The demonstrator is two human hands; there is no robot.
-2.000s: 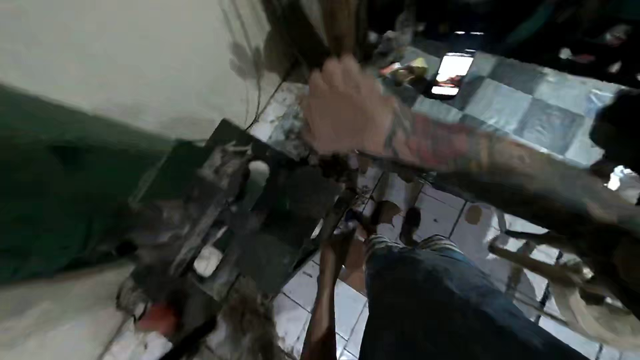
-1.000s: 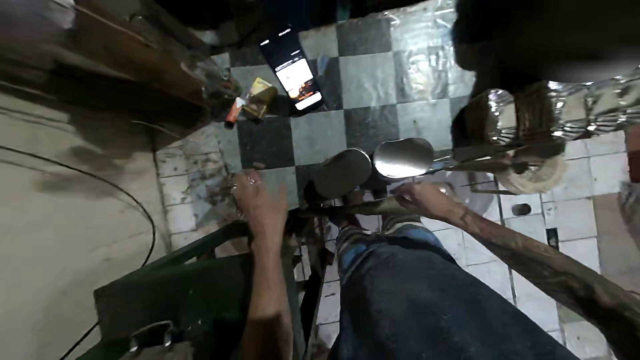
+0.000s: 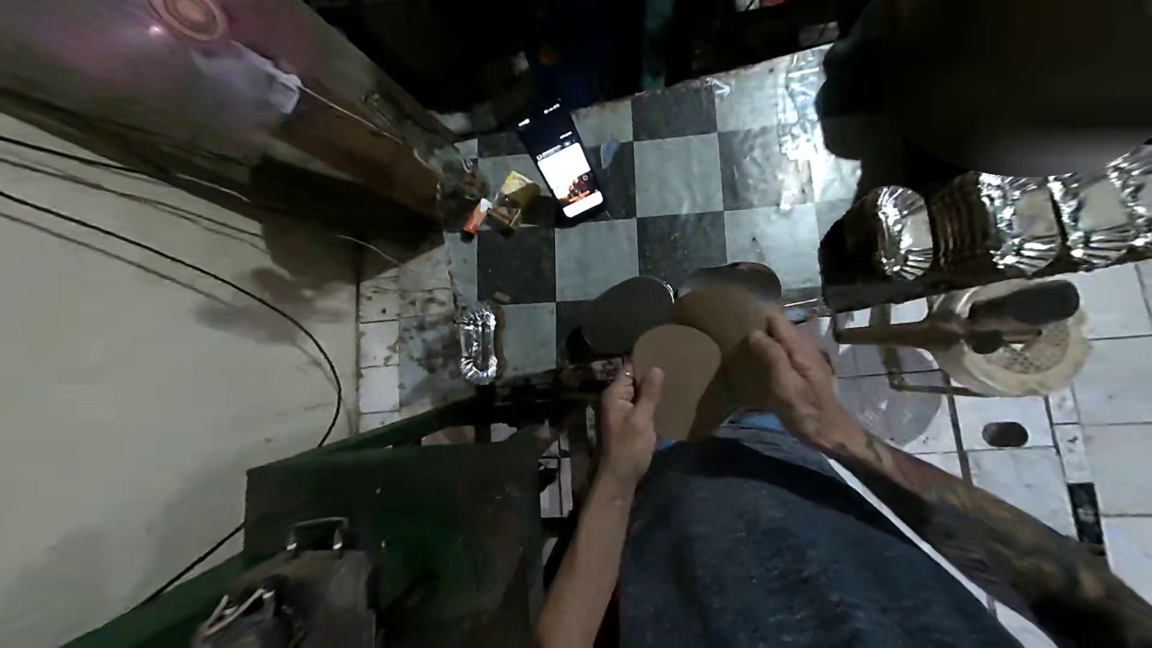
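Just above my lap, my left hand [image 3: 630,418] pinches a tan oval flat piece [image 3: 679,373] by its left edge. My right hand [image 3: 799,378] grips a second tan flat piece [image 3: 724,315], somewhat blurred, which touches or overlaps the first. Beyond them, a dark rounded flat piece [image 3: 625,315] lies at the near edge of the checkered table, with another dark piece [image 3: 751,277] partly hidden behind the tan ones. An oblong foil tray [image 3: 478,344] sits at the table's left side.
A lit phone [image 3: 571,175] lies on the checkered table [image 3: 679,175] beside a small yellow packet [image 3: 518,191]. Stacked foil trays [image 3: 1017,220] stand at right above a round stool-like seat [image 3: 1026,346]. A green metal machine [image 3: 432,513] is at lower left, near a black cable [image 3: 297,324] along the wall.
My left hand has moved right, from the table's left side to my lap, and now holds a tan piece. My right hand has also taken hold of one. The foil tray now shows at the left.
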